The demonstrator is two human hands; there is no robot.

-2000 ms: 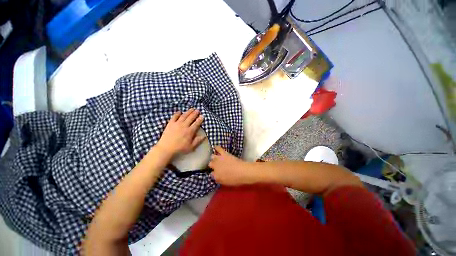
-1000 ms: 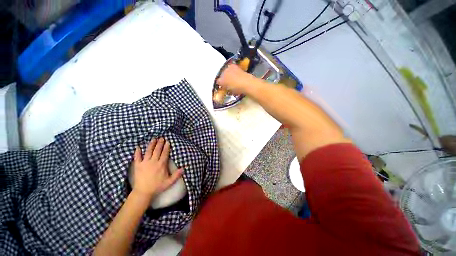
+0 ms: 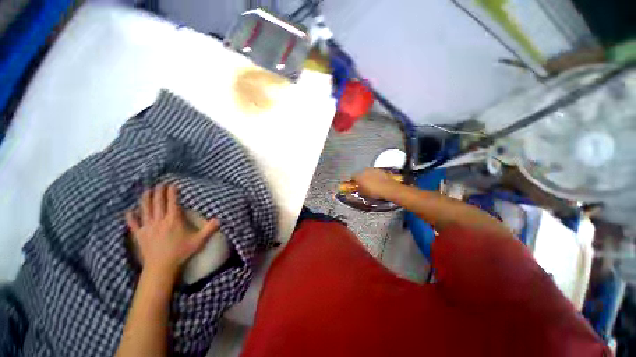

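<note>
The checked garment (image 3: 91, 237) lies loosely over the padded form (image 3: 209, 258), whose pale surface shows through a curved opening. My left hand (image 3: 164, 230) rests flat on the garment and form at this opening, fingers spread. My right hand (image 3: 376, 185) is shut on the handle of the iron (image 3: 366, 202), held off the table's right edge above the floor. The iron is blurred and partly hidden by my hand.
The white-covered table (image 3: 104, 63) has a brown scorched patch. The metal iron rest (image 3: 268, 42) stands at its far corner. A red cloth (image 3: 354, 104) hangs by the corner. A fan (image 3: 586, 150) is at the right, and a dark hose runs towards it.
My right hand has taken hold of the iron and moved it off the rest towards my right side. My left hand has stayed at the opening, fingers more spread. The view has turned.
</note>
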